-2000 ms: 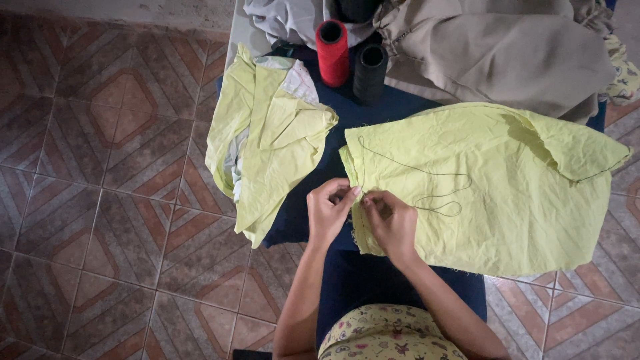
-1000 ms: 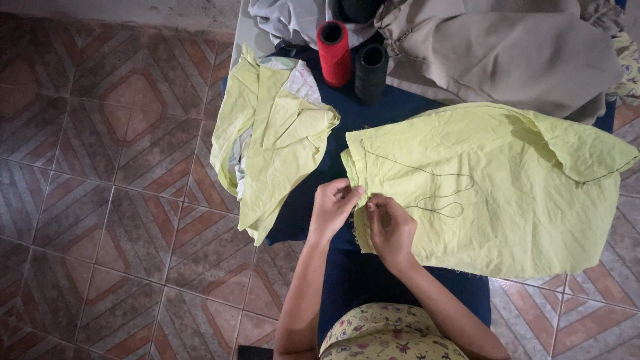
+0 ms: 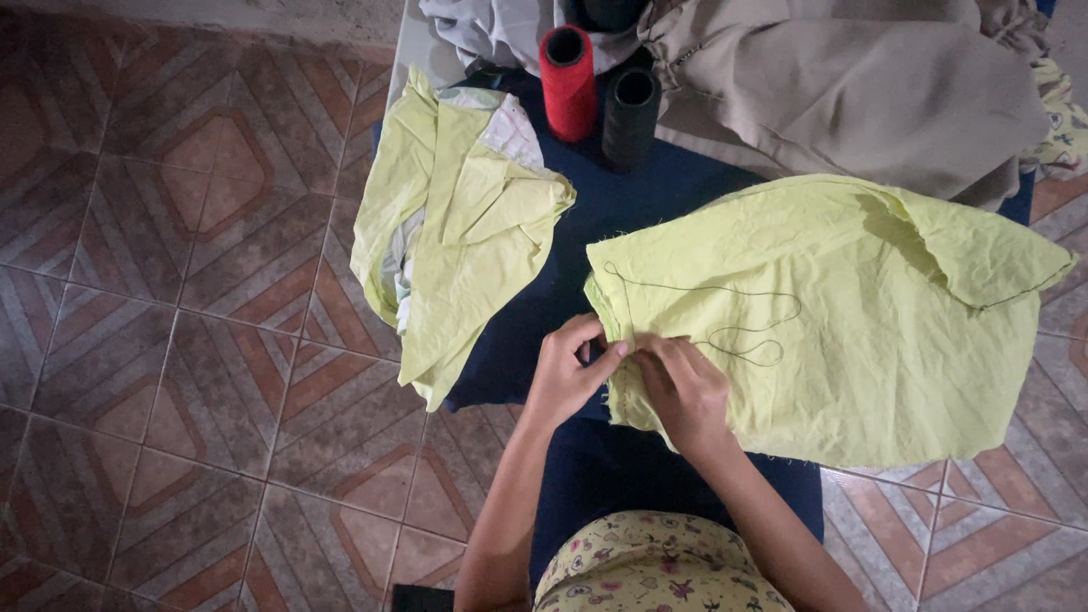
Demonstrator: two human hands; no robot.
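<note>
A large piece of yellow-green fabric (image 3: 850, 340) lies over the navy cloth (image 3: 586, 204) and my lap. My left hand (image 3: 571, 370) pinches its left edge between thumb and fingers. Right beside it, my right hand (image 3: 684, 387) grips the same edge, fingertips together; whether a needle is between them cannot be seen. A dark thread (image 3: 748, 293) lies in loops on the fabric above and right of my right hand. Left of the hands rests a crumpled yellow-green cloth (image 3: 476, 221) with a white printed part.
A red thread cone (image 3: 568, 93) and a black thread cone (image 3: 631, 119) stand at the top centre. Beige-grey fabric (image 3: 833, 93) is heaped at the upper right, light grey cloth (image 3: 501, 30) behind the cones. Tiled floor (image 3: 221, 340) extends on the left.
</note>
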